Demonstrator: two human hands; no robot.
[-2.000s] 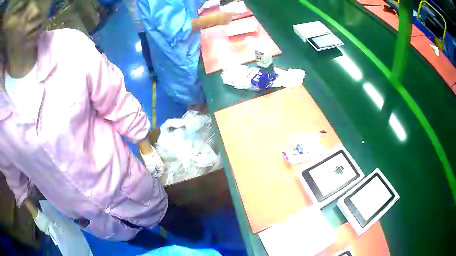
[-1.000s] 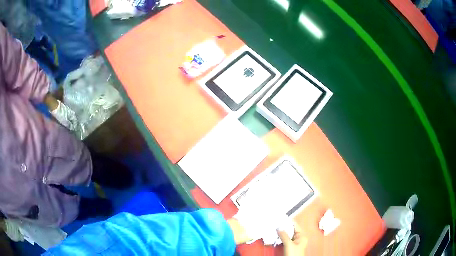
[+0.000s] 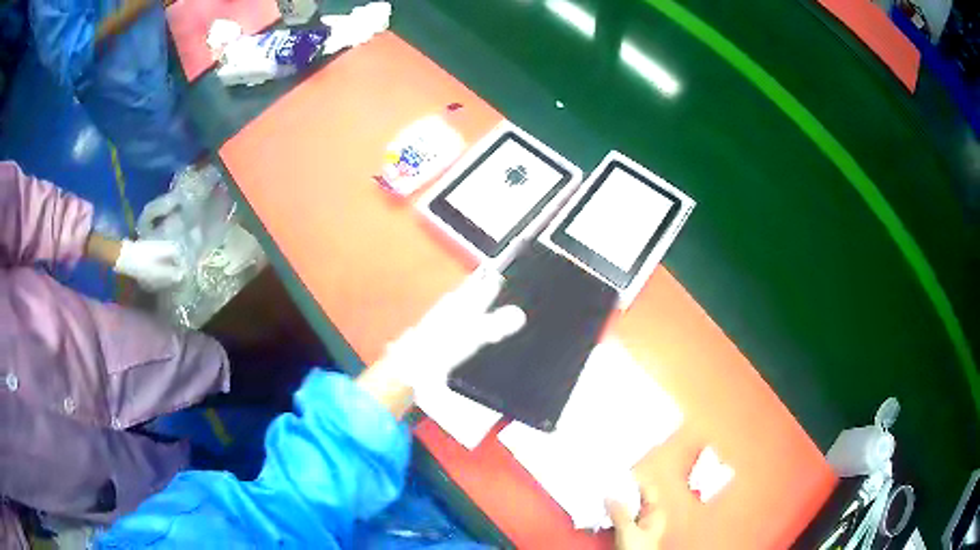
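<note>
My left hand [image 3: 457, 322], in a white glove, holds a black tablet [image 3: 543, 333] tilted above the mat, over part of a plain white lid [image 3: 457, 414]. My right hand [image 3: 636, 521], mostly bare and cut off by the bottom edge, has its fingertips on a crumpled white cloth [image 3: 589, 507]. The cloth lies at the lower edge of a white box or sheet [image 3: 618, 414]; which one I cannot tell, as it is overexposed. Two white boxes with tablets, the left one [image 3: 505, 193] showing a small robot figure and the right one [image 3: 623, 220], sit beyond.
A second crumpled wipe [image 3: 709, 474] lies on the orange mat [image 3: 312, 215]. A printed packet [image 3: 421, 156] lies near the left box. A white dispenser bottle [image 3: 860, 449] stands at the right by a black tool tray. A person in pink is at the left beside plastic bags [image 3: 204, 258].
My left hand has lifted the tablet from the lower part of the mat and moved it up and left, over the lid. My right hand stays low with the cloth.
</note>
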